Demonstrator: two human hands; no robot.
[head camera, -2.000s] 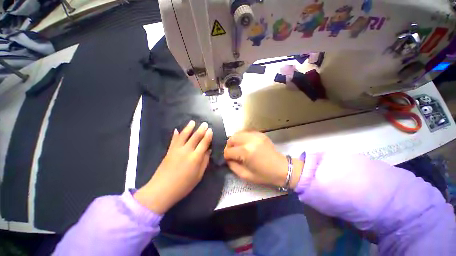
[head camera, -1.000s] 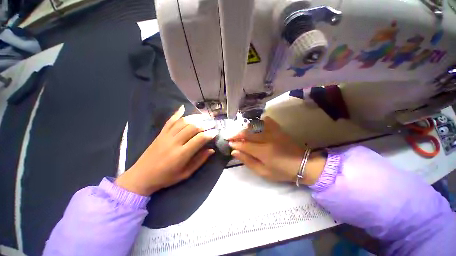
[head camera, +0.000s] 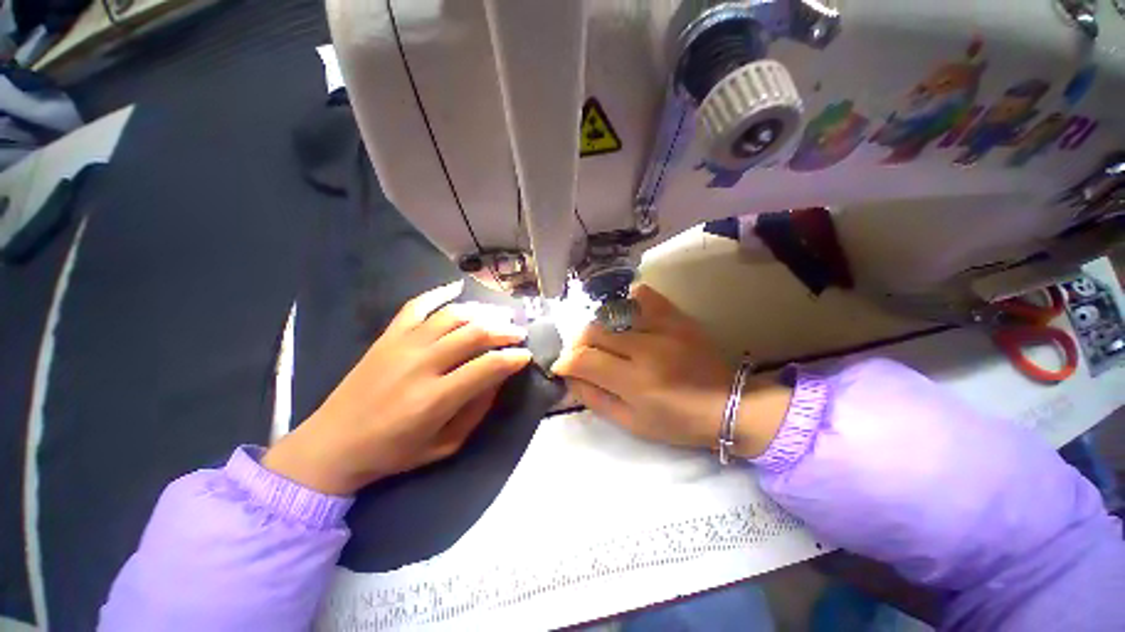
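Observation:
A dark cloth panel (head camera: 185, 321) lies on the table and reaches under the needle area of the white sewing machine (head camera: 426, 148). My left hand (head camera: 401, 389) lies on the cloth, its fingertips holding the edge just in front of the presser foot (head camera: 532, 307). My right hand (head camera: 660, 377) holds the same edge from the right with its fingertips, under the machine arm. A small grey bit of cloth (head camera: 543, 346) shows between the fingertips of both hands. Bright lamp glare hides the needle tip and the exact grip.
Orange-red scissors (head camera: 1036, 352) and a tray of bobbins (head camera: 1092, 319) lie at the right. Dark and maroon scraps (head camera: 804, 247) lie under the arm. A printed ruler scale (head camera: 592, 562) runs along the table's front edge. The thread tension dial (head camera: 750, 111) juts toward me.
From two seconds ago, both hands have moved up to the presser foot with the cloth edge, and my view has come closer to the machine. In the last second the hands have barely moved.

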